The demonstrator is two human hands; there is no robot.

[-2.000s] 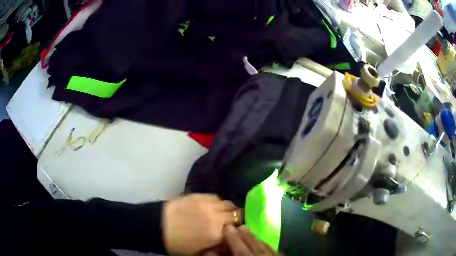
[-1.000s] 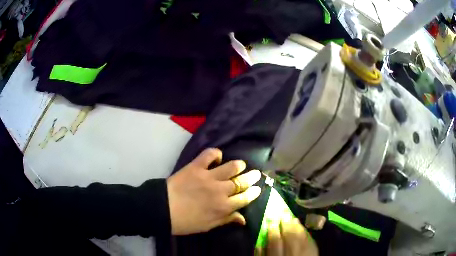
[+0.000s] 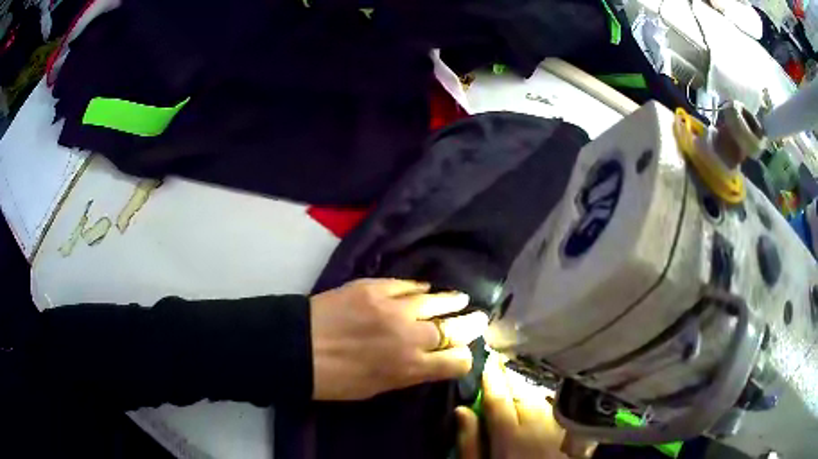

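Observation:
Dark garment cloth point(image 3: 457, 211) lies bunched from the table to the sewing machine head point(image 3: 619, 242). My left hand point(image 3: 390, 341), with a ring, lies palm down on this cloth, fingers spread, fingertips close to the lit needle area. My right hand point(image 3: 516, 421) is beside it at the bottom, under the machine head and partly cut off by the frame edge; its fingers are on the cloth by a small bit of green trim point(image 3: 477, 402). Whether it pinches the cloth is unclear. The needle and presser foot are hidden. More green trim point(image 3: 648, 432) shows below the head.
Another dark garment point(image 3: 269, 108) with a green strip point(image 3: 134, 116) covers the back of the white table point(image 3: 206, 251). Red cloth point(image 3: 339, 220) shows under its edge. Pale scraps lie on the table at left. A yellow-ringed guide post point(image 3: 735, 134) tops the machine.
My left hand has moved from beside my right hand onto the cloth near the needle. My right hand has moved forward under the head. The large green strip there is now mostly out of sight.

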